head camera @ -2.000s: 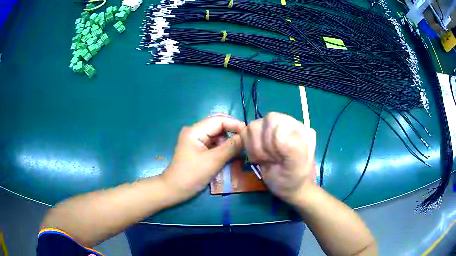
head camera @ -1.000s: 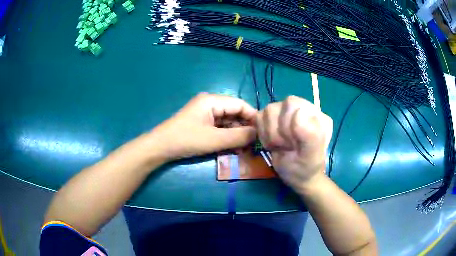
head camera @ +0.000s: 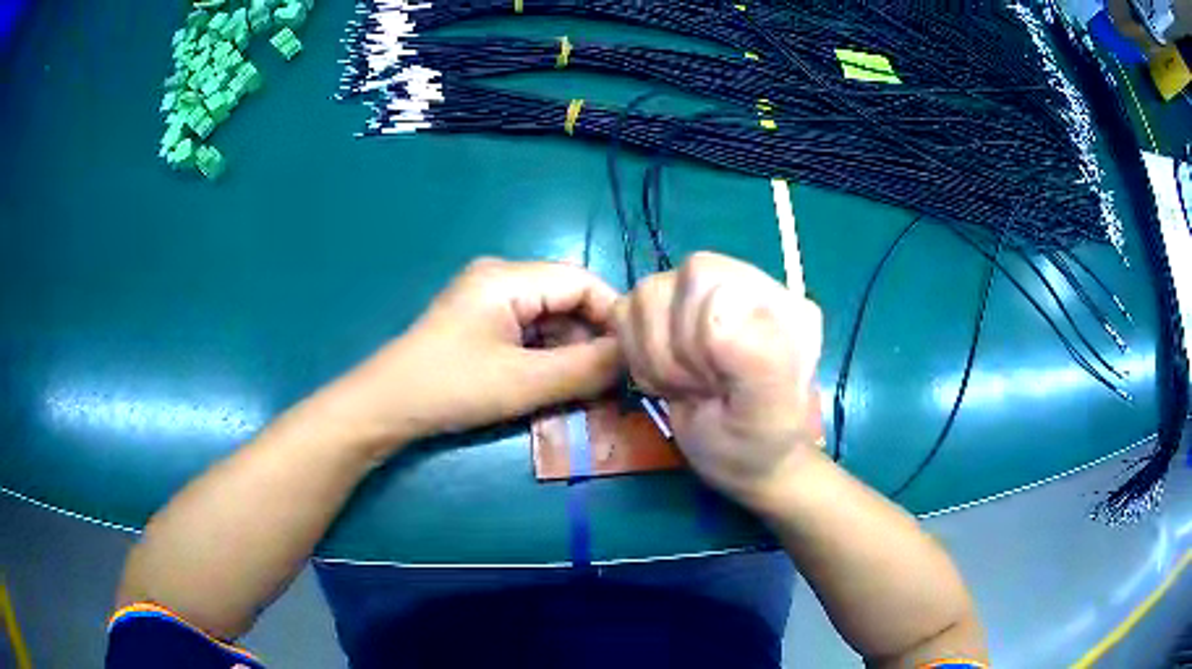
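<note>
My left hand (head camera: 523, 342) is over the orange-brown fixture (head camera: 612, 451), thumb and fingertips pinched together, with a thin black wire (head camera: 621, 196) running to the fingertips. My right hand (head camera: 719, 359) is a closed fist touching the left fingertips; anything inside it is hidden. More black wires (head camera: 652, 216) run from between the hands towards the back. White-marked wire ends (head camera: 658, 418) stick out below the right fist, beside a small dark green part (head camera: 633, 388), mostly covered. Blue tape (head camera: 579, 503) crosses the fixture onto the table.
Black wire bundles (head camera: 693, 137) with yellow bands lie across the back, a yellow-green label (head camera: 868, 67) on them. A loose pile of green terminal blocks (head camera: 216, 79) is at back left. Single wires (head camera: 974, 366) curve over the right side. A white paper sheet (head camera: 1170, 216) is at the right edge.
The view has shifted with the head. Both hands stay together over the fixture; the left wrist has flattened since the oldest frame. No grasp has visibly changed.
</note>
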